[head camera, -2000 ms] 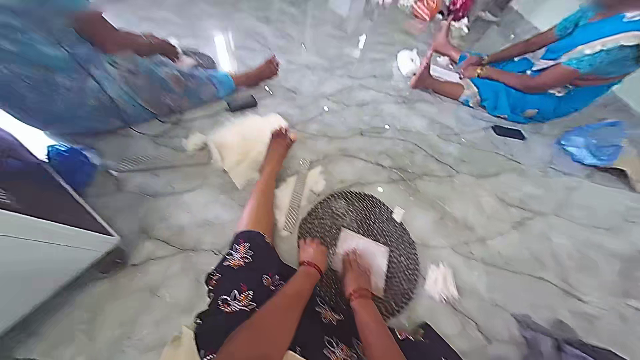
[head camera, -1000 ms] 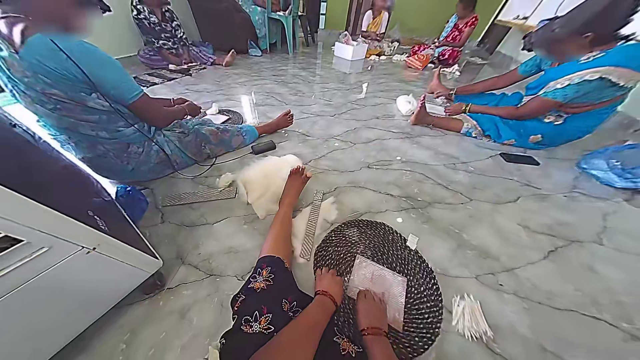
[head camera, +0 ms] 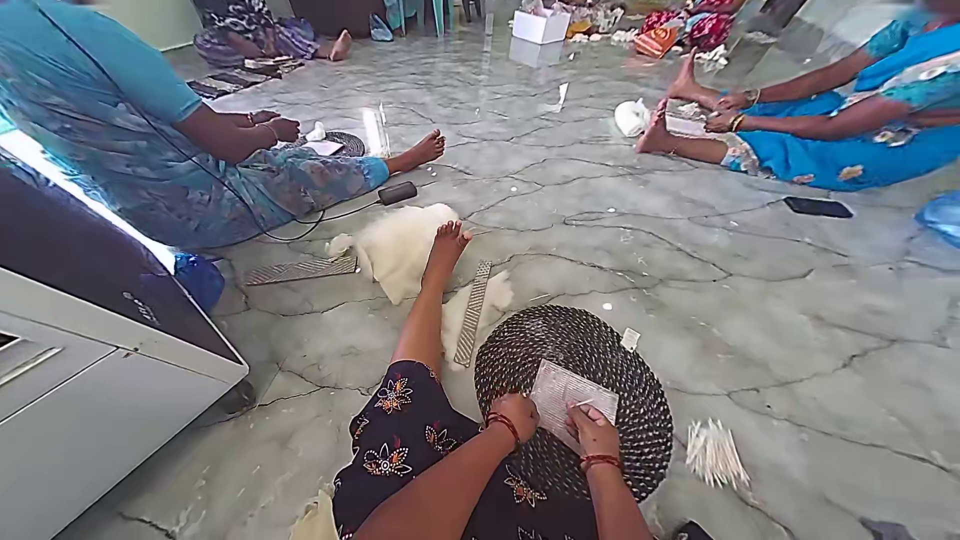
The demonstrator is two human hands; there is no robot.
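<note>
A round woven mat (head camera: 570, 337), black with light flecks, lies on the floor before me. On it rests a pale, ribbed square board (head camera: 559, 390). My left hand (head camera: 517, 414) is curled at the board's left edge; whether it holds anything is hidden. My right hand (head camera: 591, 427) is over the board's right part, thumb and fingers pinched on a thin white wick-like piece. A bundle of thin white cotton wicks (head camera: 716, 454) lies on the floor right of the mat. Left of the mat, a patterned strip (head camera: 472, 315) lies on white cotton (head camera: 499, 292).
A larger cotton pile (head camera: 397, 244) lies by my foot, beside another patterned strip (head camera: 300, 271). A white cabinet (head camera: 120, 405) stands at left. One person (head camera: 150, 142) sits at left, another (head camera: 840, 135) at right, near a black phone (head camera: 817, 207). A white box (head camera: 540, 26) stands farther back.
My right hand, earlier lying flat on the board, is now raised a little with its fingers pinched. My left hand has become curled. The view has tilted up since the earliest frame.
</note>
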